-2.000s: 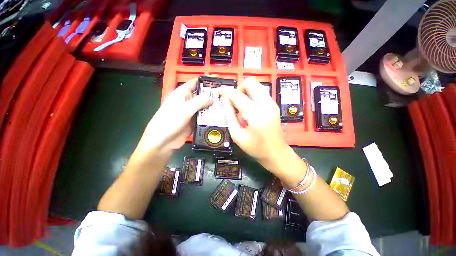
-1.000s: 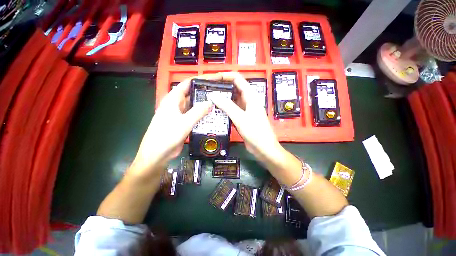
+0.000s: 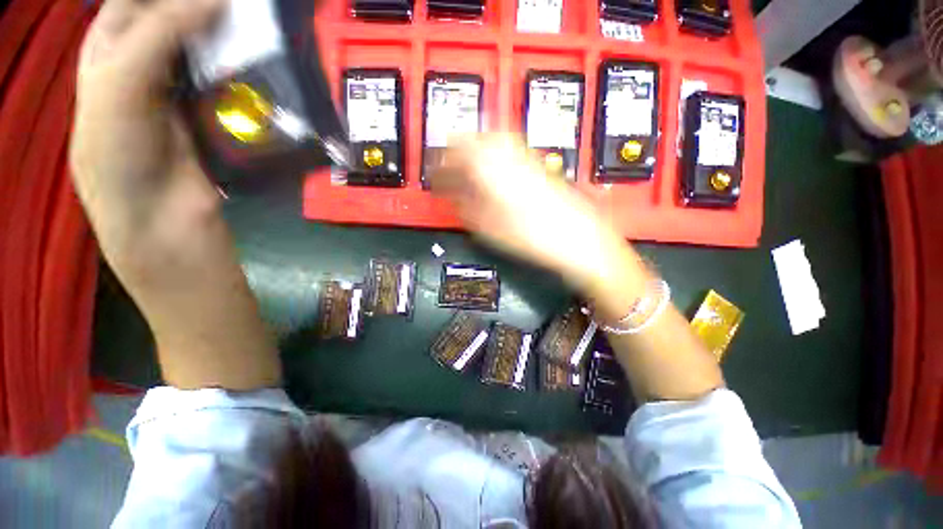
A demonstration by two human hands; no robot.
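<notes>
My left hand (image 3: 140, 134) holds a black handset unit (image 3: 259, 119) with a white panel and gold disc, raised at the upper left and blurred. My right hand (image 3: 496, 191) is blurred over the front row of the red foam tray (image 3: 414, 210), at the lower end of a unit (image 3: 452, 103) in its pocket. Whether it touches that unit cannot be told. Other units (image 3: 627, 119) lie in the tray pockets. Several dark brown flat rectangles, perhaps batteries (image 3: 468, 287), lie on the green mat. A tiny white square (image 3: 437, 250) lies just behind them.
A gold packet (image 3: 716, 322) and a white paper strip (image 3: 797, 287) lie at the right. Stacked red foam trays stand at the left (image 3: 36, 248) and right (image 3: 918, 289). A pink fan (image 3: 871, 88) stands at the upper right, near a metal post.
My left hand has carried the unit up and left. My right hand has let go of it and moved to the tray's front row. The view has shifted, and the white square now shows.
</notes>
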